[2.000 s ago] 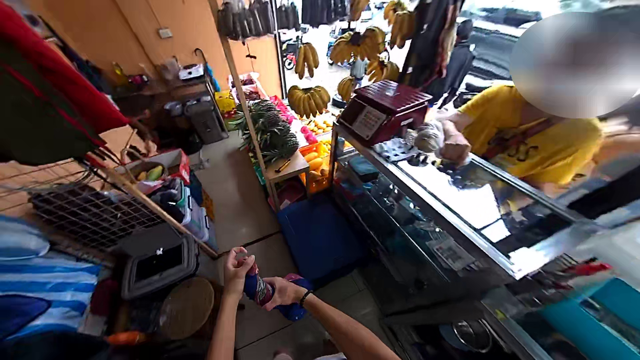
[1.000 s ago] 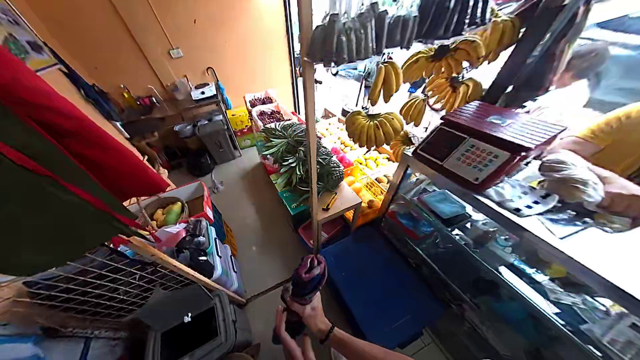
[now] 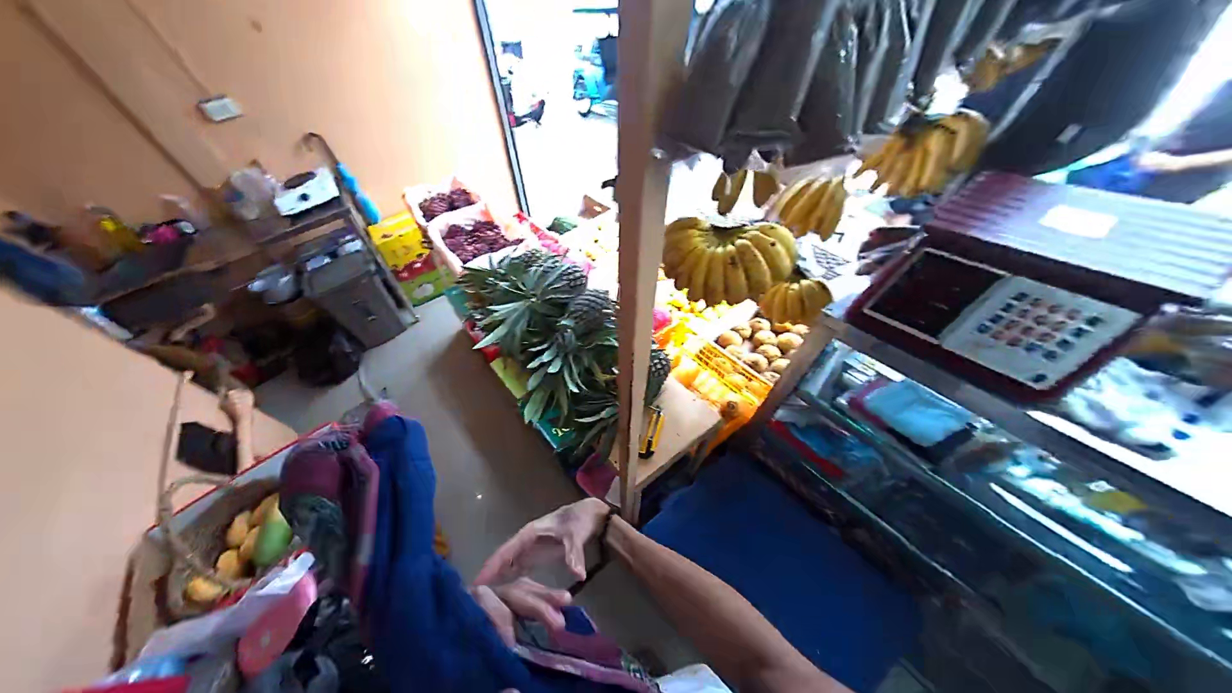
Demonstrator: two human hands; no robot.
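Note:
A dark blue cloth with maroon parts (image 3: 409,549), perhaps a garment, spreads over the lower left and bottom of the view. Around its right side show the fingers of my left hand (image 3: 520,608); the rest of that hand is hidden, so its grip is unclear. Just above them is my right hand (image 3: 563,539), its thumb and fingers curved apart with nothing seen between them. A dark band circles the right wrist. Left of the cloth, an open box (image 3: 144,587) holds yellow and green fruit (image 3: 258,537).
A wooden post (image 3: 637,241) rises beyond my right hand, beside pineapples (image 3: 553,337) and a utility knife (image 3: 652,433) on a small table. A blue mat or tray (image 3: 760,568) lies at right, below the glass display counter (image 3: 972,520) with a maroon scale (image 3: 1020,298). Bananas (image 3: 731,258) hang behind.
The cloth was a small bundle in my hands; it now spreads out toward the left. My right hand has opened off it. The view has turned left and the person in yellow is out of sight.

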